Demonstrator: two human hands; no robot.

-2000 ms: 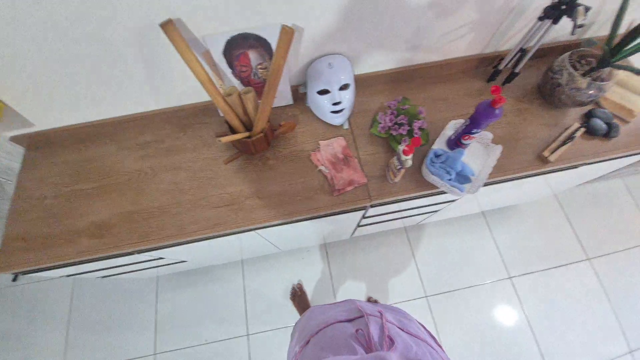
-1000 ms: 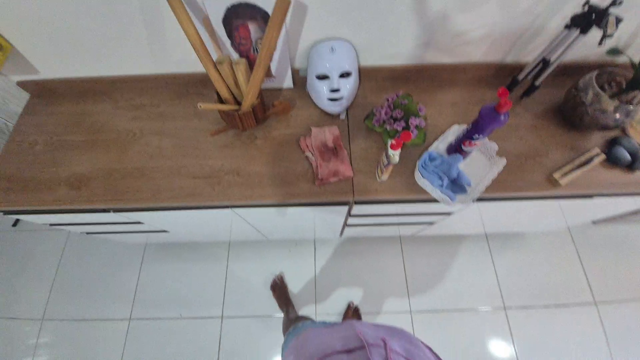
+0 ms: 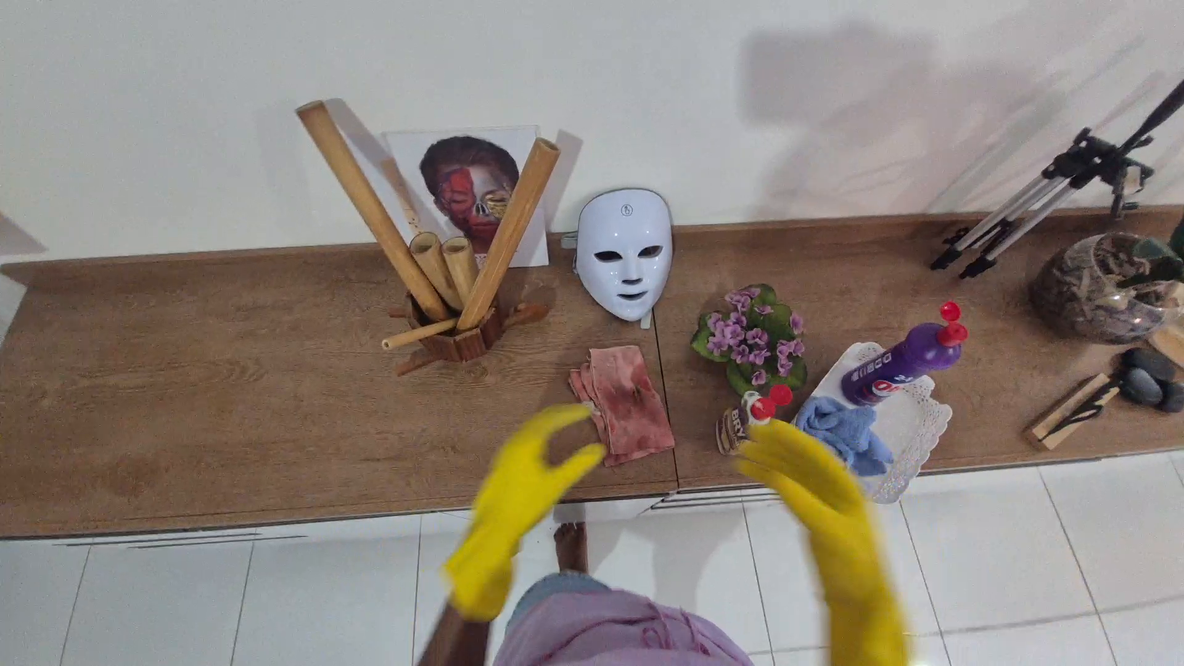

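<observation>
My left hand (image 3: 529,490), in a yellow rubber glove, is raised over the front edge of the wooden countertop, fingers and thumb apart and holding nothing. Just beyond its fingers lies a folded reddish cloth (image 3: 631,402). My right hand (image 3: 809,476), gloved the same way and slightly blurred, hovers in front of a small bottle with a red cap (image 3: 733,429); its fingers are extended with nothing seen in them. Right of that hand, a white lace-edged tray (image 3: 911,435) holds a crumpled blue cloth (image 3: 846,435) and a purple bottle with a red cap (image 3: 902,363).
A wooden pot (image 3: 460,344) with bamboo tubes stands before a printed portrait (image 3: 470,185). A white face mask (image 3: 626,254) leans on the wall, near a purple-flowered plant (image 3: 754,338). To the right are a tripod (image 3: 1045,199), a glass bowl (image 3: 1091,291) and dark stones (image 3: 1145,377).
Both yellow-gloved hands have come into view over the counter's front edge; neither shows in the earlier frames. The items on the counter look unmoved.
</observation>
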